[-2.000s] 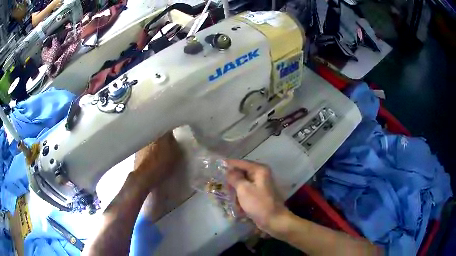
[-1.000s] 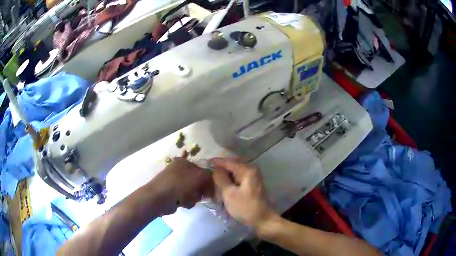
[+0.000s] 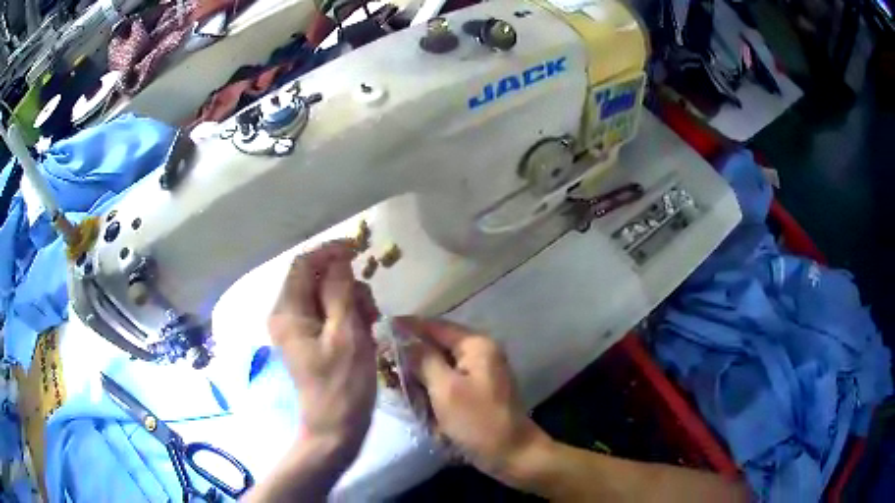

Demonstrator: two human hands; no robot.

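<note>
My right hand grips a crinkly clear plastic bag over the front edge of the machine bed. Small tan lumps like peanuts show inside it. My left hand is just left of the bag, fingers curled and close together; whether it holds anything is hidden. Several peanuts lie on the white bed under the machine arm, just beyond my left fingertips. Dark shears lie on light blue cloth at the lower left.
The white JACK sewing machine spans the view, its needle area at the left. Small dark red-handled snips lie beside the bobbin tray. A red basket heaped with blue panels stands at the right. More blue cloth lies behind the machine.
My left hand has come from under the machine arm, across to the bag, then back left to the peanuts. My right hand has kept the bag. The shears show more fully.
</note>
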